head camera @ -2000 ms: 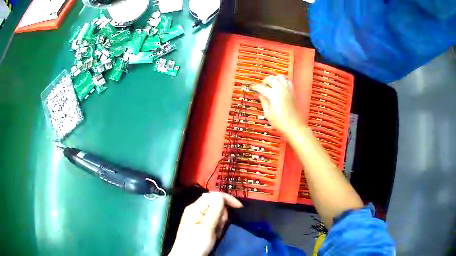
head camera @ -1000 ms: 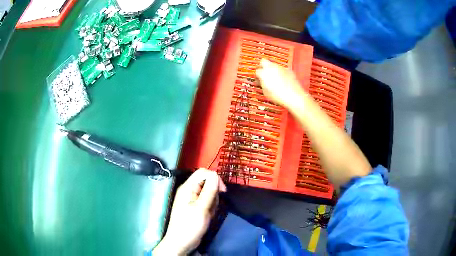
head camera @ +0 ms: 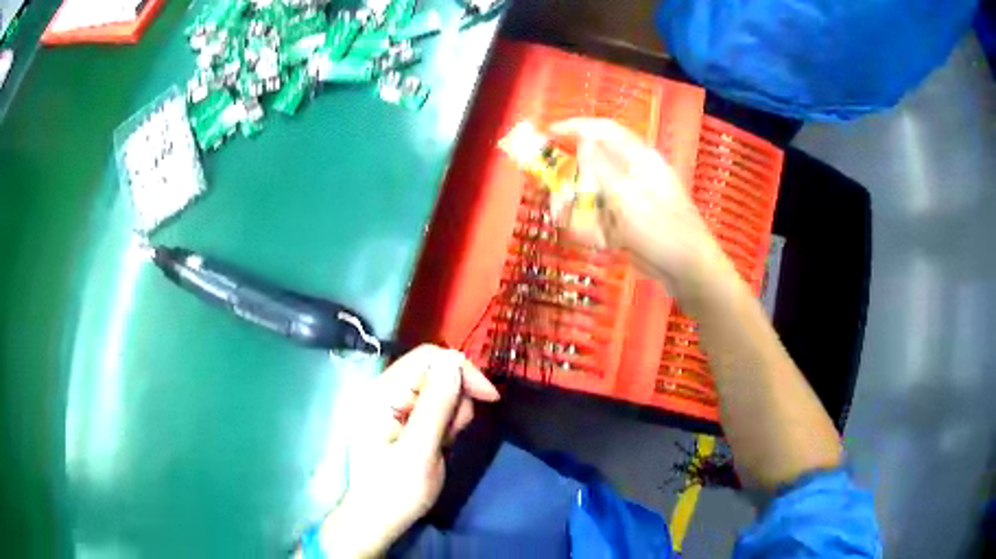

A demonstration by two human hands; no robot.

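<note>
My right hand (head camera: 639, 202) holds a yellow-orange circuit board (head camera: 552, 166) above the upper part of the red-orange slotted board tray (head camera: 464, 235). The board is tilted and somewhat blurred. My left hand (head camera: 410, 442) is at the tray's near left corner, fingers pinched on a thin dark cable (head camera: 476, 325) that runs up over the tray. More thin dark cables (head camera: 524, 333) lie across the left ends of the tray's slots, which hold narrow boards.
On the green bench (head camera: 251, 437) lie a black electric screwdriver (head camera: 257, 306), a clear screw tray (head camera: 161, 162) and a loose pile of green circuit boards (head camera: 289, 55). Another person's blue sleeve (head camera: 814, 49) is at the top right. A dark wire bundle (head camera: 708, 464) shows below the tray.
My right hand has lifted the yellow-orange board out of the tray. My left hand stays by the corner with the cable. The view has shifted, so the bench things sit higher.
</note>
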